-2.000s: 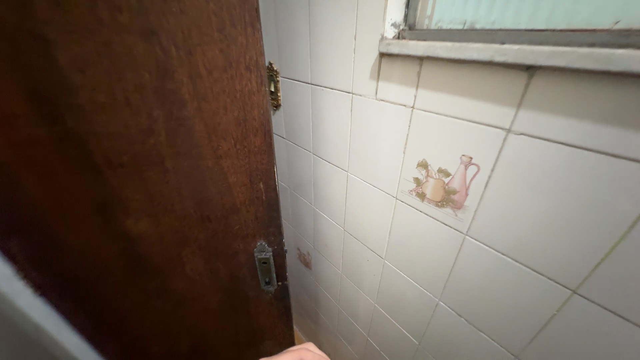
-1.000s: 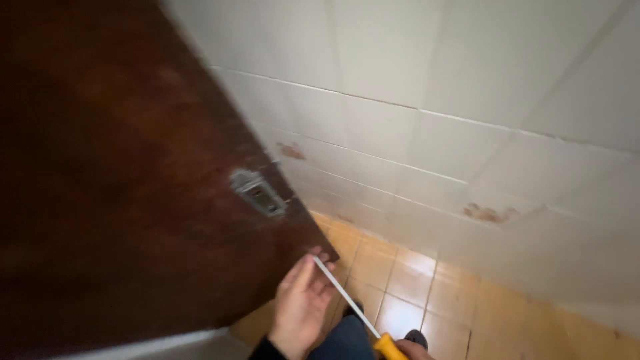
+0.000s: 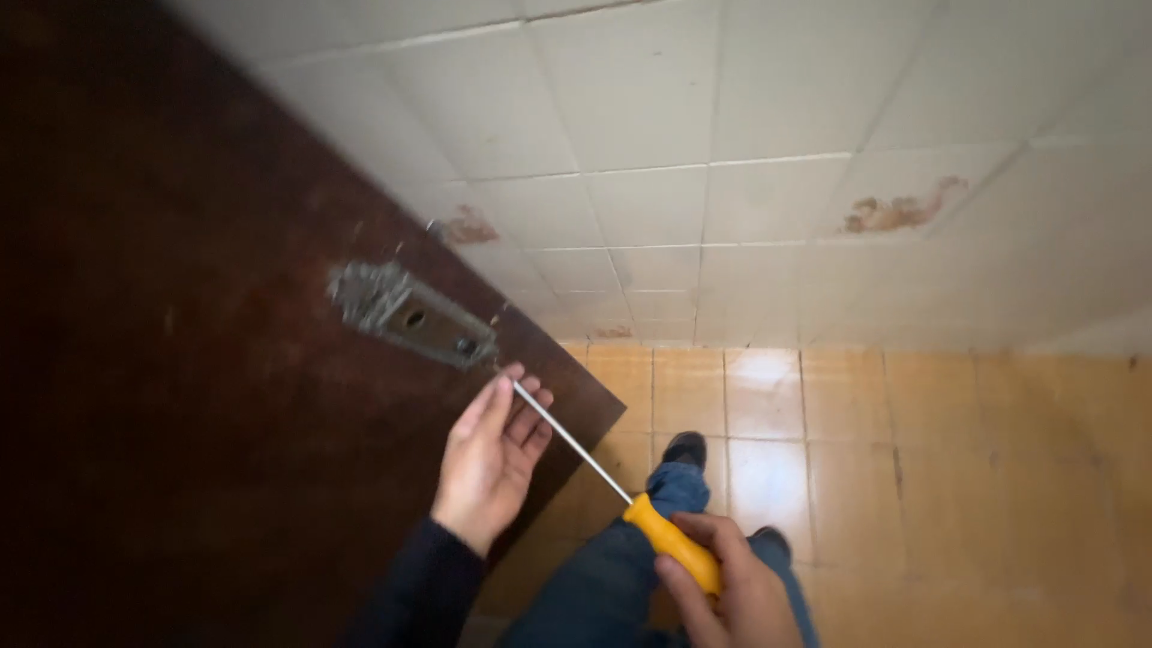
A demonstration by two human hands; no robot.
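My right hand (image 3: 733, 585) grips the yellow handle of a screwdriver (image 3: 670, 540) at the lower middle. Its long metal shank slants up and left to the fingertips of my left hand (image 3: 495, 450), which pinch it near the tip; the tip itself is hidden by the fingers or too small to tell. Just above my left hand, an ornate metal escutcheon plate (image 3: 414, 317) is fixed on the dark wooden door (image 3: 225, 432). The plate has a round hole and, lower down, a smaller dark opening or screw.
A white tiled wall (image 3: 639, 117) with faded decorated tiles runs behind the door's edge. Below lies a floor of glossy yellow-brown tiles (image 3: 900, 486). My legs in blue jeans (image 3: 585, 576) and dark shoes (image 3: 686, 448) are under my hands.
The view has tilted down from door and wall. Both hands and the screwdriver have come into sight since the oldest frame, where only a bit of a hand shows. The plate now appears closer.
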